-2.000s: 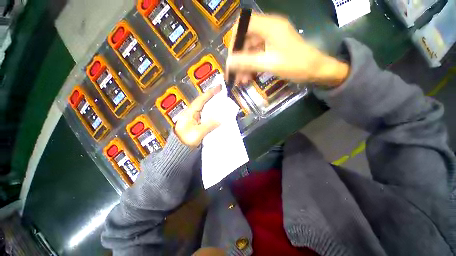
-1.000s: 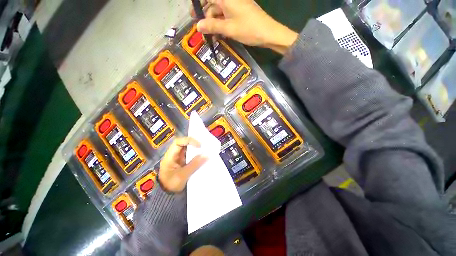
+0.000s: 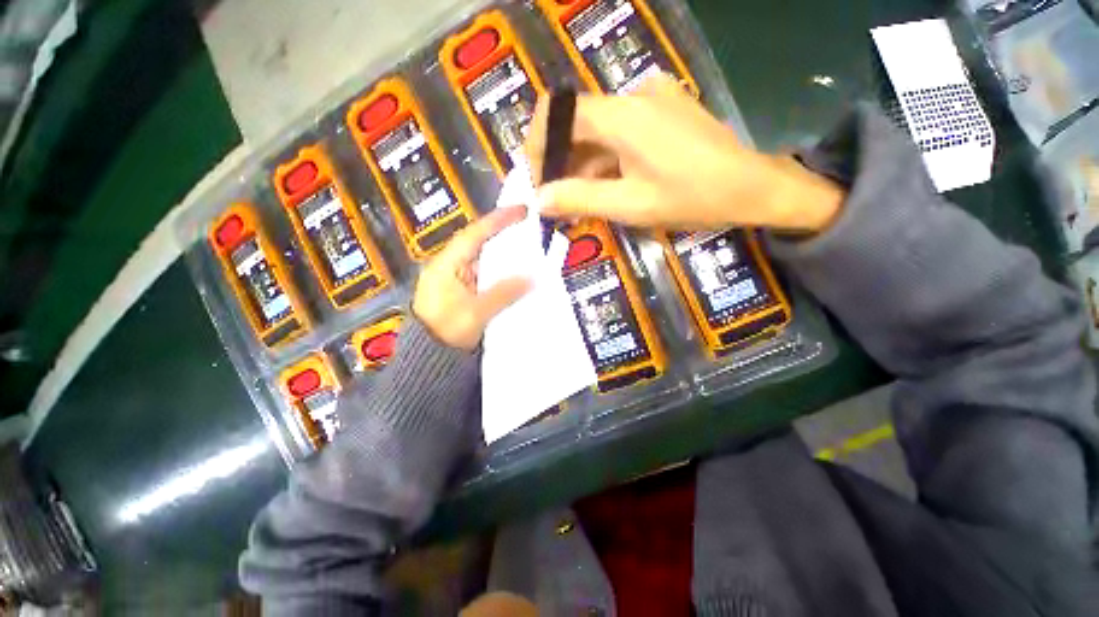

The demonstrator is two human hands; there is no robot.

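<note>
My left hand [image 3: 464, 283] holds a white, blank-looking sticker sheet [image 3: 536, 338] over the tray. My right hand [image 3: 651, 157] holds a slim black pointed tool [image 3: 557, 135] like a pen, its lower end at the sheet's upper edge. The tool's tip is hard to make out. Orange-rimmed handheld devices [image 3: 406, 169] with dark centres and red ovals lie in two rows in a clear blister tray [image 3: 247, 383]. The sheet and both hands hide parts of several devices. A small sticker cannot be made out.
A printed label sheet [image 3: 946, 115] with rows of dark marks lies right of the tray on the dark green bench top [image 3: 157, 422]. Pale, clear-covered goods [image 3: 1061, 72] are at the far right. A pale raised strip [image 3: 289, 48] runs behind the tray.
My right hand has come back from the upper-row device to the sheet in my left hand, bringing the black tool with it. The tray appears shifted up and right in view.
</note>
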